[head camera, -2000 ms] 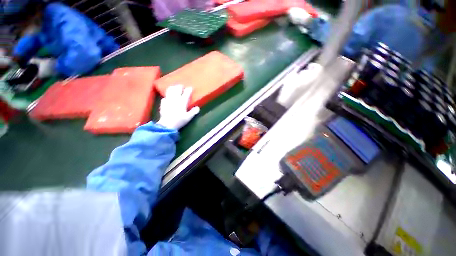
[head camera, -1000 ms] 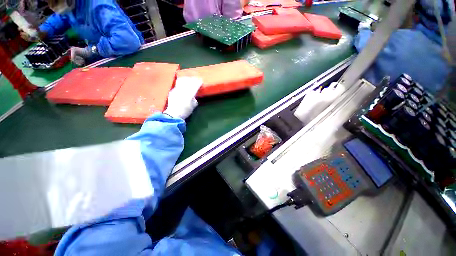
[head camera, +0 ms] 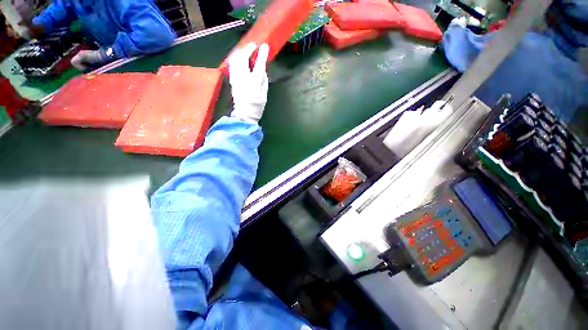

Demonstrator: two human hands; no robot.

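Note:
My left hand (head camera: pixel 249 84), in a white glove with a blue sleeve, grips the near end of a red-orange foam pad (head camera: pixel 278 27). This pad is tilted, its far end raised above the green conveyor belt (head camera: pixel 303 103) and cut off by the top edge. Two more foam pads lie left of my hand: one (head camera: pixel 174 113) overlaps the other (head camera: pixel 97 100). My right hand is not in view. A blurred whitish translucent sheet (head camera: pixel 77 251) hides the lower left.
More pads (head camera: pixel 364 16) and a partly hidden green board (head camera: pixel 308 33) are farther along the belt. Right of the metal rail are a bin with a bag (head camera: pixel 343 182), white shapes (head camera: pixel 412 129), a grey keypad unit (head camera: pixel 438 238) and a capacitor board (head camera: pixel 541 148). People in blue smocks (head camera: pixel 132 29) work nearby.
The pad under my left hand lay flat on the belt and is now tilted up in its grip. My hand has moved up and away from the other two pads.

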